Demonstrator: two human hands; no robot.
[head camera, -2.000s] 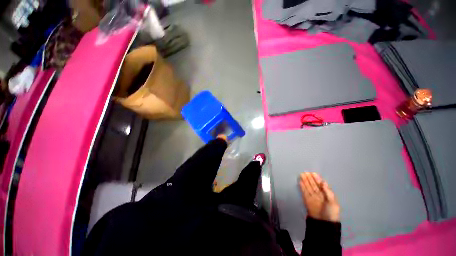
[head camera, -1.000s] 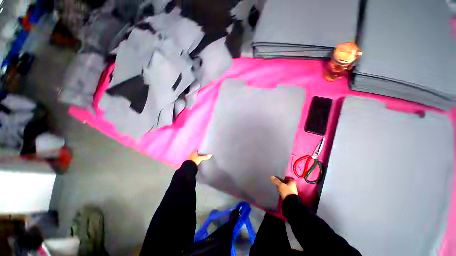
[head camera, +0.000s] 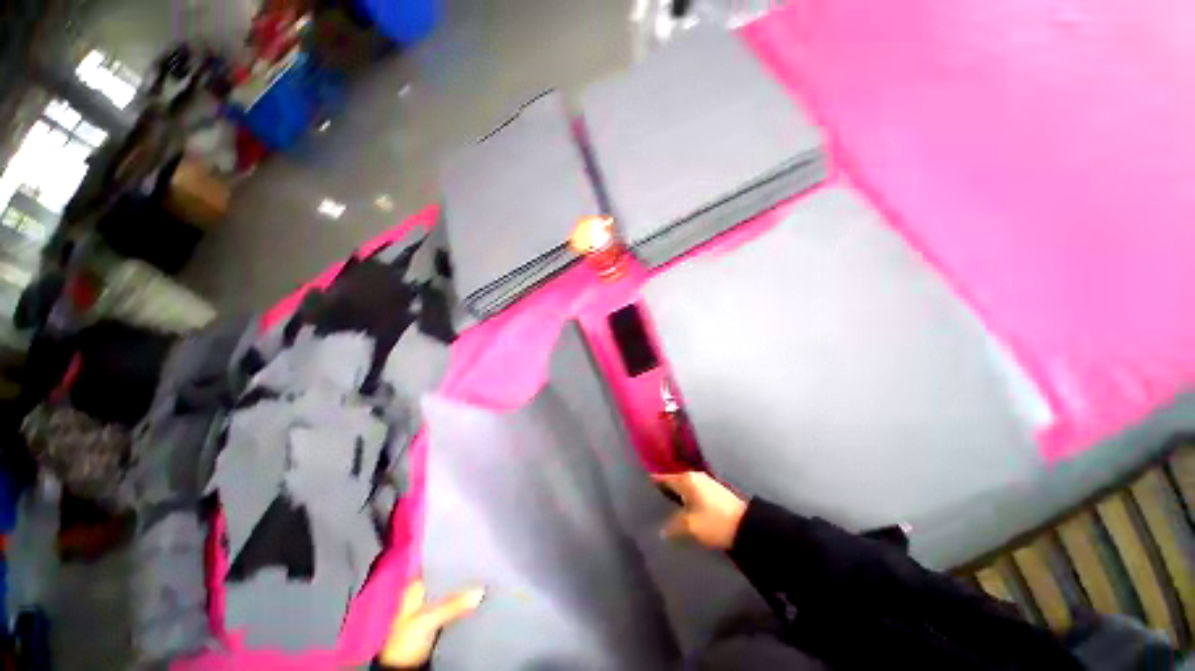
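Observation:
A grey cut panel (head camera: 505, 511) lies bent and partly lifted in front of me on the pink cover. My left hand (head camera: 426, 625) grips its near left edge, thumb on top. My right hand (head camera: 708, 509) is at its right side, fingers curled at the edge; the grip is partly hidden. A black phone (head camera: 633, 340) and scissors (head camera: 671, 409) lie on the pink strip right of the panel. The scissors are blurred, their handles near my right hand.
A large grey panel stack (head camera: 839, 354) lies at right. Two more stacks (head camera: 708, 138) stand at the far side, with an orange bottle (head camera: 603, 245) near their gap. Grey and black scraps (head camera: 308, 446) are heaped at left. A slatted wooden pallet (head camera: 1114, 544) is at lower right.
The view has turned and shows the pallet at lower right. The panel under my hands, flat one second ago, is now bent and partly raised.

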